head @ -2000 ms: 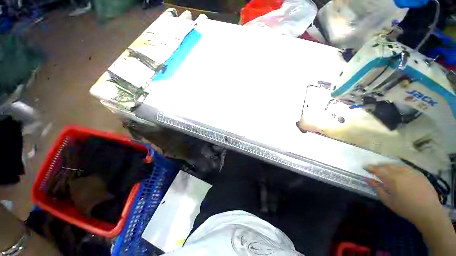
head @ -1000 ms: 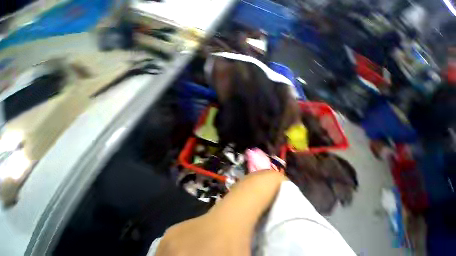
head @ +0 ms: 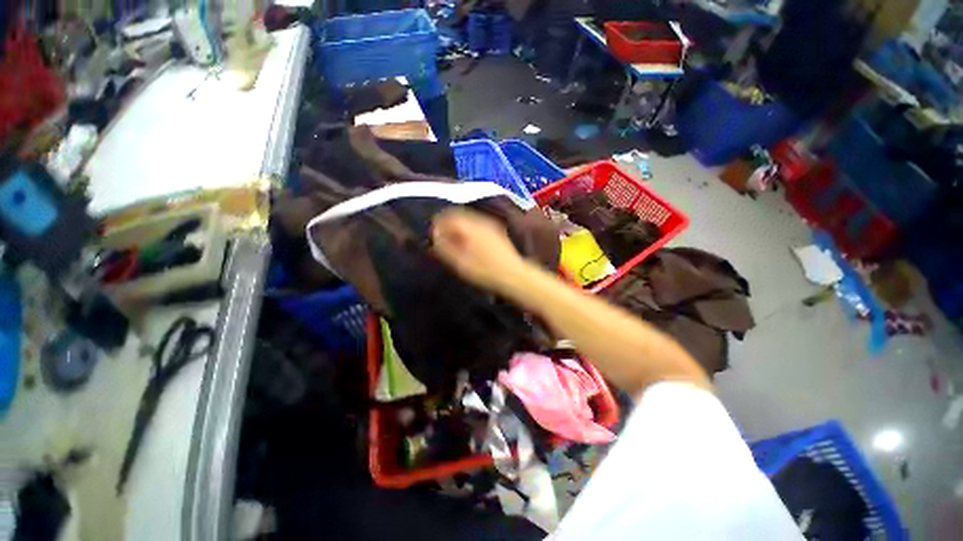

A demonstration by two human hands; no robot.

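My right hand (head: 470, 245) reaches in from the lower right, bare, below a white sleeve. It is over the dark brown cloth (head: 364, 248), at the upper middle of the heap. The fingers are blurred and partly hidden, so I cannot tell whether they grip the cloth. The cloth lies limp over baskets right of the table, with a white edge strip (head: 422, 191) curving across it. My left hand is not in view.
A red basket (head: 377, 449) holds scraps and pink cloth (head: 554, 393). Another red basket (head: 663, 238) stands behind, with brown cloth (head: 702, 301) on the floor beside it. Black shears (head: 158, 380) and a tool tray (head: 211, 259) lie on the table at left. Blue crate (head: 377, 48) behind.
The view has swung from the sewing table to the baskets at its right. My right hand has moved from the table's front edge out to the brown cloth.
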